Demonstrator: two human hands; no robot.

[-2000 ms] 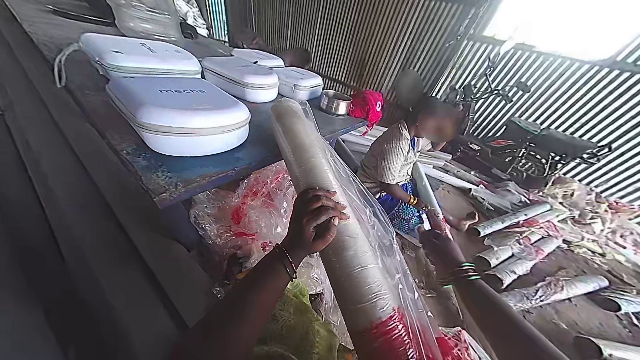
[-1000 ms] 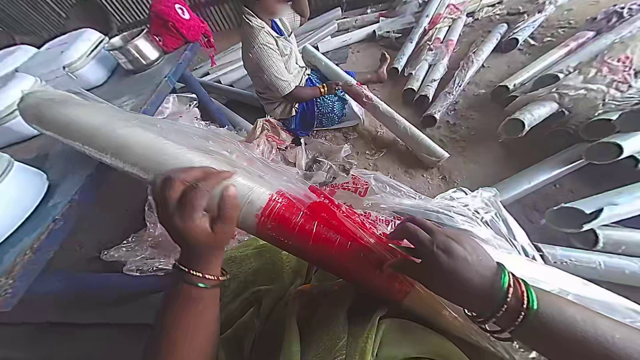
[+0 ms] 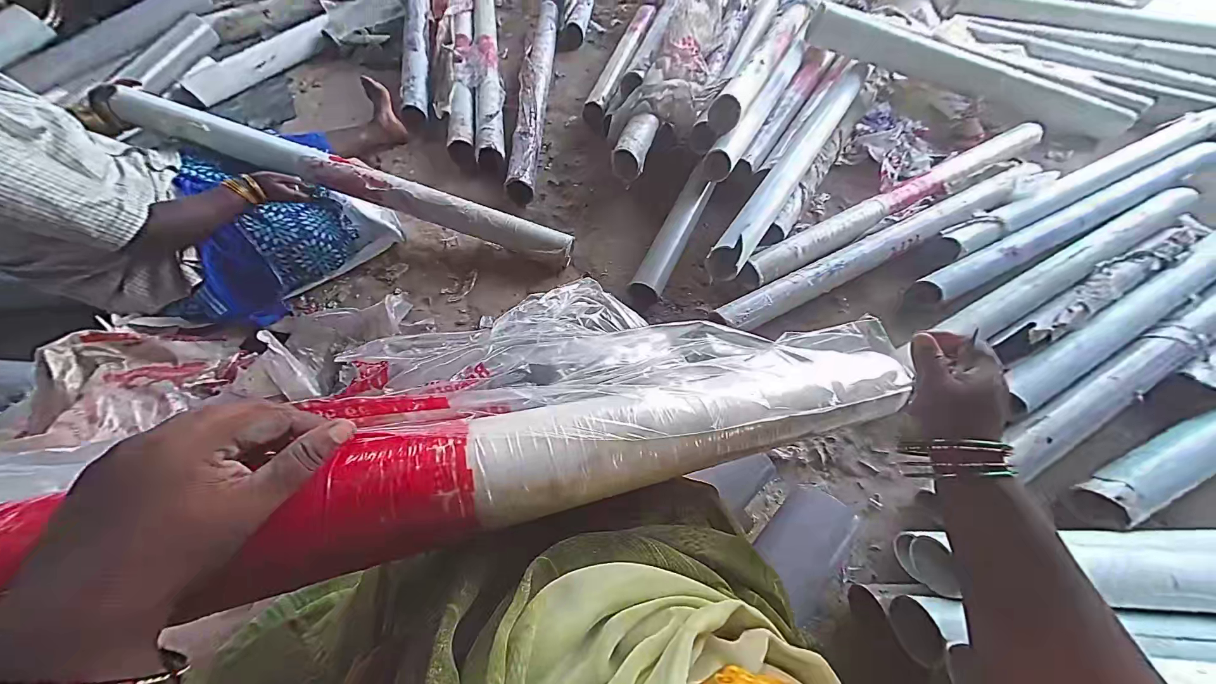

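A long pipe-shaped roll (image 3: 570, 456), white with a red band, lies across my lap under clear plastic film (image 3: 589, 366). My left hand (image 3: 218, 475) rests on its red part, with thumb and fingers pinching the film there. At the roll's right end, my right hand (image 3: 955, 380) is closed on the film around that end. Crumpled film with red print lies just beyond the roll, at the left. Green cloth (image 3: 608, 589) covers my lap below it. The roll's left end is outside the view.
At the upper left a seated person (image 3: 85, 209) holds another long tube (image 3: 380, 195). Many grey-white tubes (image 3: 807, 161) lie on the dirt floor ahead and to the right (image 3: 1092, 351). Crumpled plastic (image 3: 142, 370) lies at the left. More tubes (image 3: 1121, 570) are at the lower right.
My right hand has moved from the red part to the roll's right end. My left hand is now on the red part; it was on the white part. The view has swung right.
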